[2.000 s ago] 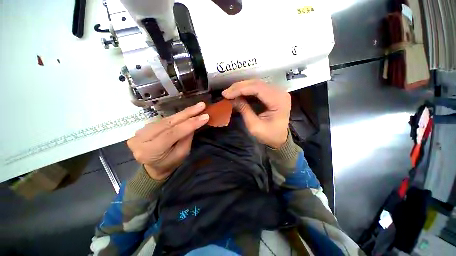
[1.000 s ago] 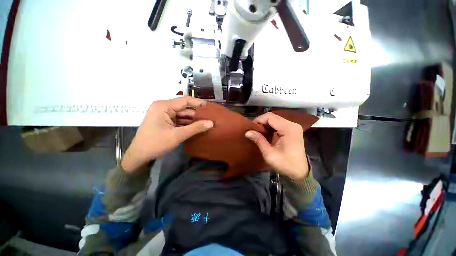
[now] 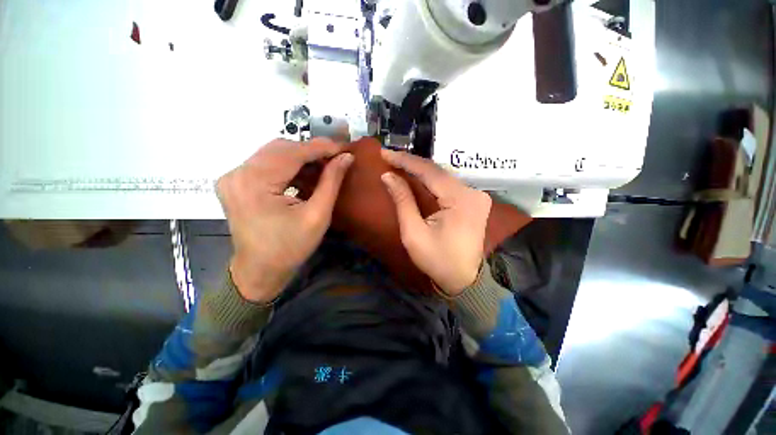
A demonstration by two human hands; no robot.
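A rust-brown leather panel (image 3: 374,208) is held between both hands at the front of the white sewing machine (image 3: 527,127). Its upper edge is at the machine's foot and wheel area, and its right corner sticks out beyond my right hand. My left hand (image 3: 285,200) pinches the upper left edge between thumb and fingers. My right hand (image 3: 442,212) pinches the panel a little to the right, with thumb and forefinger near the top edge. The exact contact with the foot is hidden by the fingers and leather.
The white table (image 3: 102,119) has a printed scale along its front edge and small red scraps. A dark handle (image 3: 554,55) hangs over the machine bed. A tied leather bundle (image 3: 719,191) lies on the shiny metal surface at right. A black apron is below the hands.
The small orange leather piece in the earliest view is replaced by a larger panel. Since one second ago, both hands have moved up toward the machine foot and closer together, bringing the panel's edge there.
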